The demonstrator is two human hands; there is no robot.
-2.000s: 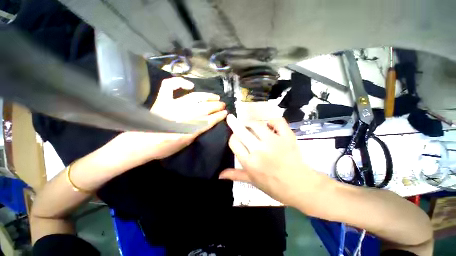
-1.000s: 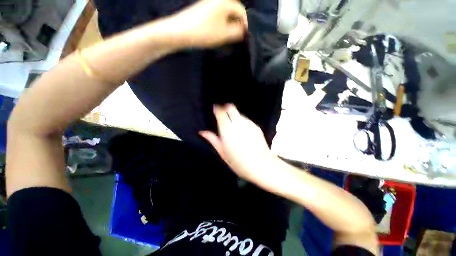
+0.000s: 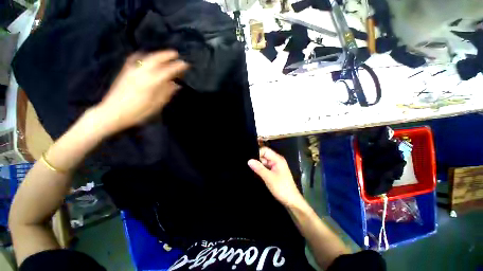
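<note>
The black garment (image 3: pixel 212 116) is spread over the left part of the white table (image 3: pixel 296 100) and hangs over its front edge towards my lap. My left hand (image 3: pixel 151 82) is over the cloth, slightly blurred, fingers bent; whether it pinches any cloth cannot be told. My right hand (image 3: pixel 270 165) is at the garment's right edge, just below the table's front edge, thumb and fingers closed on the cloth edge. The presser foot and needle area (image 3: pixel 238 24) shows at the top, at the garment's right edge.
A tan-yellow block (image 3: pixel 257 35) is right of the needle. Shears (image 3: pixel 356 74), a slim metal tool (image 3: pixel 315 62) and a wooden-handled tool (image 3: pixel 370 34) lie among black scraps (image 3: pixel 297 45). Below the table at right are a red basket (image 3: pixel 431 159) and a blue crate (image 3: pixel 341 196).
The view has tilted down and moved off the machine head. The garment now spreads out at left. My left hand has moved left and down over it; my right hand has moved down to the cloth's edge.
</note>
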